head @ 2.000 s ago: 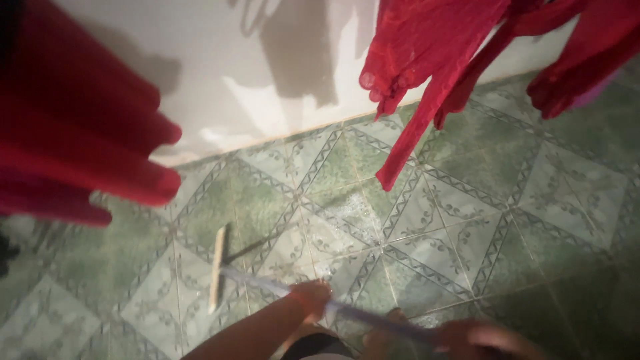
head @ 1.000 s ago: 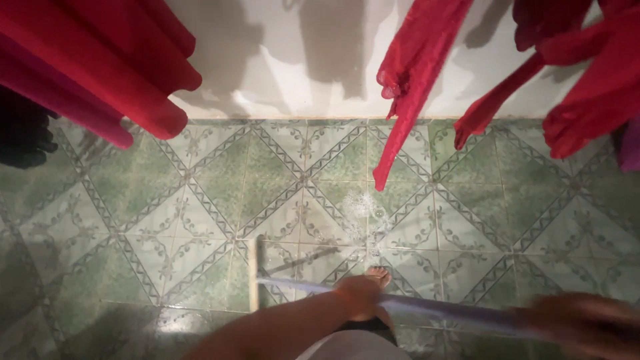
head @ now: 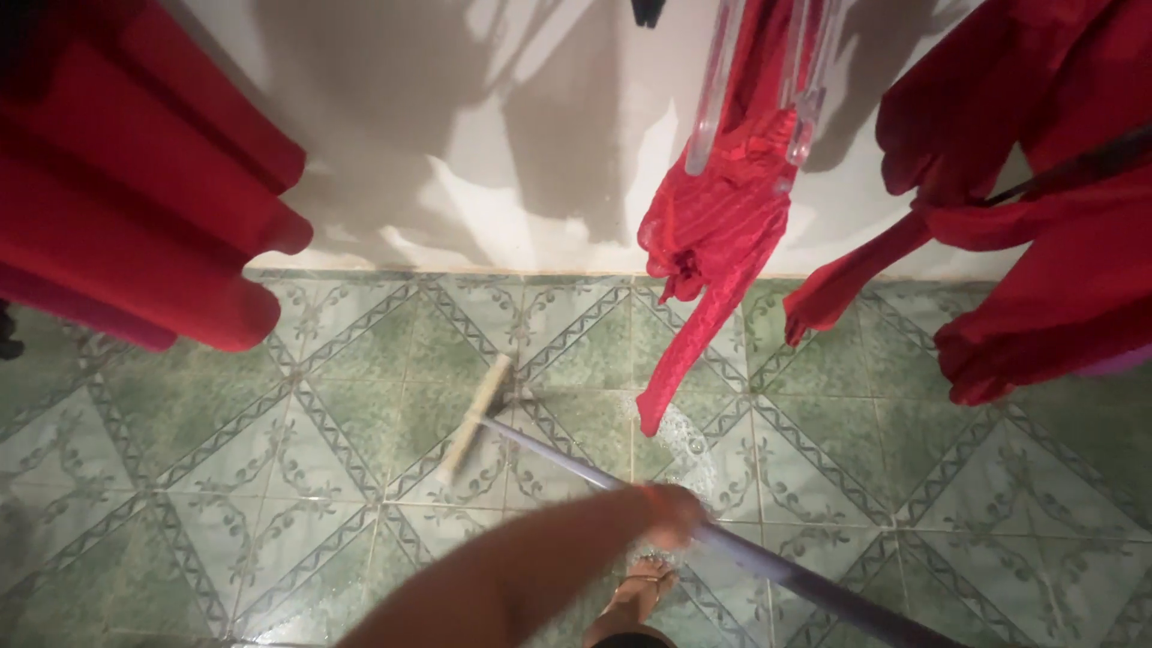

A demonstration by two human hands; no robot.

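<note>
A long purple-grey pole point(head: 792, 576) slants from the bottom right up to a pale, narrow crosswise head point(head: 474, 418) that lies on the patterned green tile floor. My left hand point(head: 670, 515) grips the pole around its middle, and the arm comes up from the bottom edge. My right hand is out of the picture, and the pole's near end runs off the bottom edge. Whitish suds point(head: 695, 445) lie on the tiles just beyond my left hand. A bare foot point(head: 646, 580) shows beneath that hand.
Red garments hang at the left point(head: 135, 198) and right point(head: 1044, 216). A red lacy garment point(head: 711, 216) with clear plastic strips or hanger parts hangs near the centre, its tip above the suds. Behind them a pale wall point(head: 558, 135) meets the tiles point(head: 342, 441).
The pole's head has moved away from me, toward the wall, and sits at a slant. My right hand, seen on the pole a second ago, has left the view.
</note>
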